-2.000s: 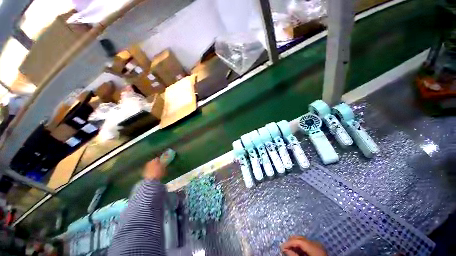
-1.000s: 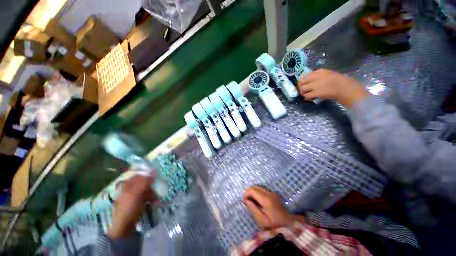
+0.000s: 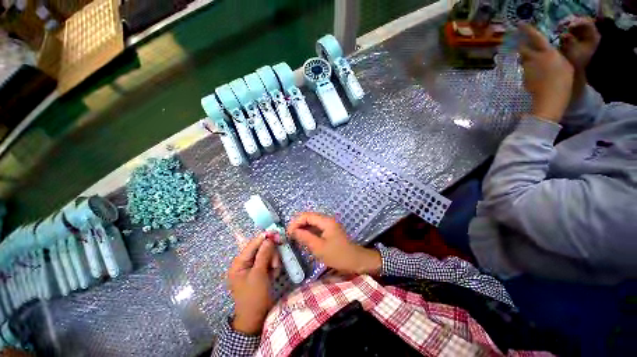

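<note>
A handheld fan (image 3: 290, 261) with a teal head and white handle is tilted in front of me, side-on, with a small red detail near its middle. My left hand (image 3: 253, 280) holds it there between thumb and fingers. My right hand (image 3: 327, 242) is just right of the fan, fingers curled with the tips close to its middle; whether they touch it or pinch something is too small to tell. A heap of small teal parts (image 3: 162, 193) lies to the left, with several loose pieces below it. Crossed pale adhesive sheets (image 3: 381, 176) lie to the right.
Fans stand side by side beyond my hands (image 3: 258, 115), with two more (image 3: 328, 94) to their right. Another group (image 3: 59, 254) lies far left. The green conveyor (image 3: 140, 104) runs behind. A neighbouring person's grey sleeve (image 3: 520, 164) and an orange-red fixture (image 3: 475, 35) are at right.
My left hand has brought the blurred fan from the left to the front of me. My right hand has come up beside it. The neighbour's hand has withdrawn right, and one right-hand fan has left the bench row.
</note>
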